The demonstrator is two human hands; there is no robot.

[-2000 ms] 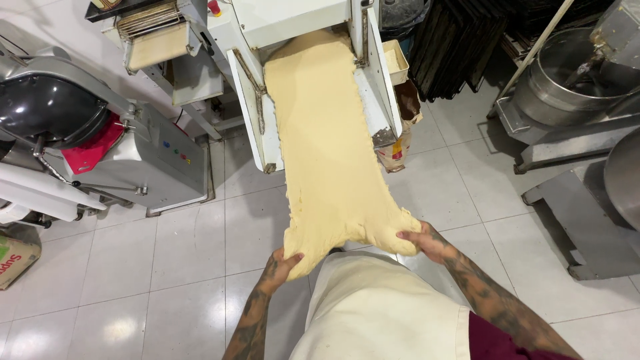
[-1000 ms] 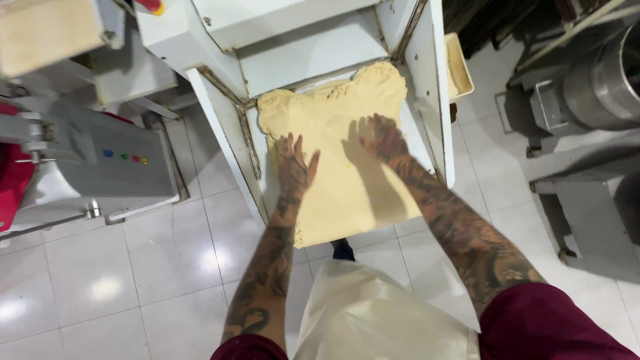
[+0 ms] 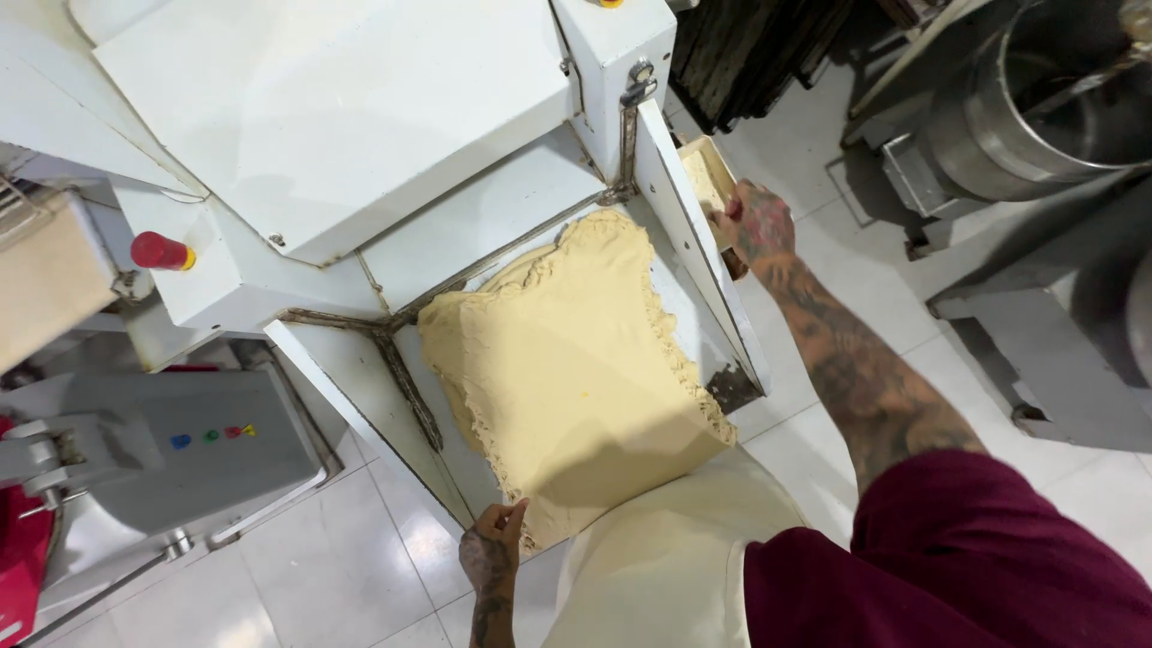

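A thick slab of pale dough (image 3: 585,378) lies folded on the feed tray (image 3: 686,297) of a white dough sheeter (image 3: 360,99), its edges ragged. My left hand (image 3: 492,544) is at the dough's near left corner, thumb and fingertips close together; whether it pinches the dough edge I cannot tell. Beyond the tray's right side wall, my right hand (image 3: 758,223) reaches to a small cream-coloured plastic container (image 3: 706,180) that holds pale flour or powder. Its fingers are at the container's edge or inside, partly hidden.
Raised side walls (image 3: 364,418) flank the tray. A red knob (image 3: 160,251) sticks up from the sheeter's left part. Grey machinery with coloured buttons (image 3: 211,436) stands at left. A steel mixing bowl (image 3: 999,117) is at upper right, with dark stacked trays (image 3: 747,54) behind. Tiled floor (image 3: 333,567) shows below.
The dough, earlier stretched out towards me in both hands, lies folded on the tray. My right hand has gone from the dough to the container; my left has moved to the near left corner.
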